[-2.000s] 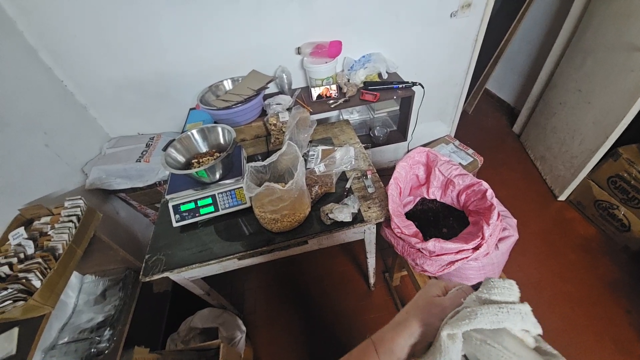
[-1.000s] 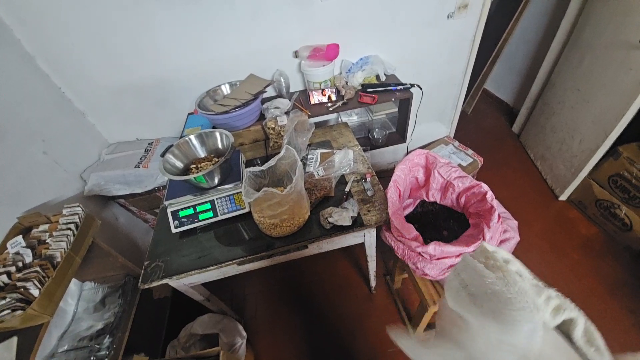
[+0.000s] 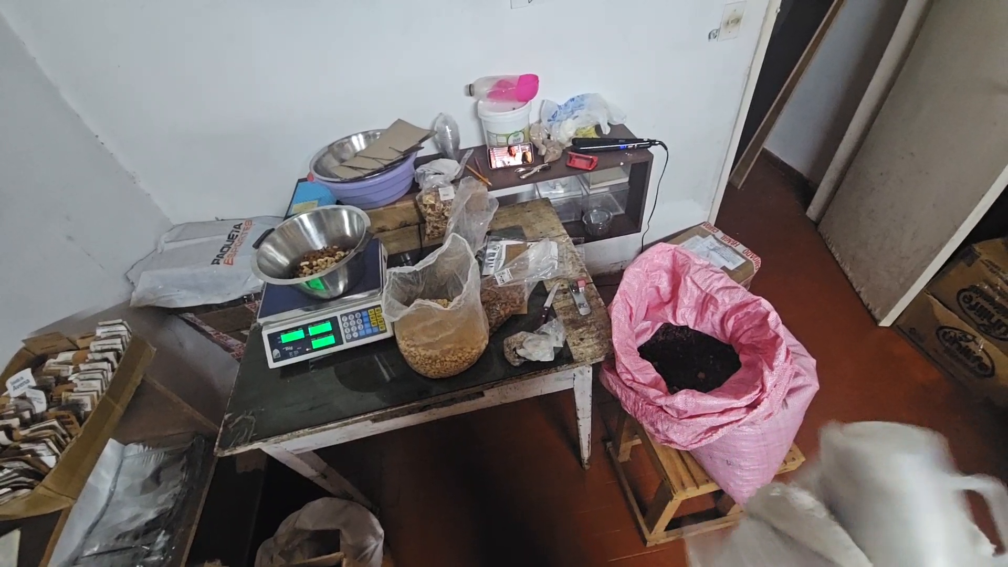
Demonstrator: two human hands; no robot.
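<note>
Neither of my hands shows at this moment. A blurred white thing, partly cloth-like, fills the lower right corner; whether a hand holds it is hidden. Up and left of it, an open pink woven sack with dark contents rests on a wooden stool. On the table, a steel bowl with nuts stands on a lit digital scale. Right of the scale is an open clear plastic bag of light brown pieces. A bag of reddish-brown nuts and a small crumpled bag lie beside it.
A low shelf by the wall holds a white bucket, a lit phone and a corded hair straightener. A cardboard box of packets is at left. Behind the sack sits a taped carton; a door stands at right.
Two seconds ago a bare hand was beside a white cloth at the lower right; that hand is out of view. The white material has moved further right and lower.
</note>
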